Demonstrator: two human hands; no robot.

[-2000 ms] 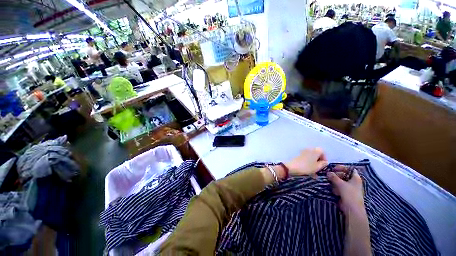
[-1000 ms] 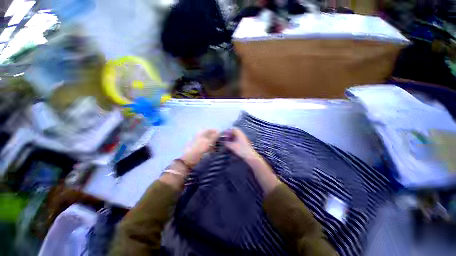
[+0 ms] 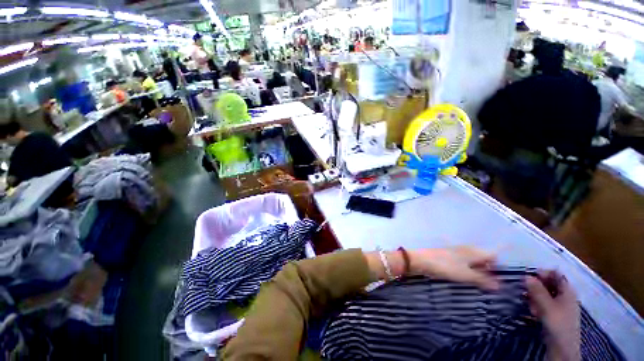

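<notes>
The striped shirt (image 3: 424, 317), dark with thin white stripes, lies over the near part of the white-topped table (image 3: 452, 225). My left hand (image 3: 466, 266) lies on the shirt's upper edge, fingers stretched to the right and blurred; whether it grips cloth is unclear. My right hand (image 3: 554, 300) is just right of it, fingers bent at the shirt's edge and pinching the dark cloth. Anything inside the right palm is hidden.
A white bin (image 3: 201, 229) with striped shirts (image 3: 247, 268) stands left of the table. A black phone (image 3: 371, 206) and a yellow-and-blue fan (image 3: 438, 137) are on the table. Grey garment heaps (image 3: 116, 180) lie far left. A dark-clothed person (image 3: 39, 155) is at the left edge.
The view swung right, then back left. My hands, together at the shirt's edge before, are now farther apart. The white sticker seen on the cloth one second ago is out of view.
</notes>
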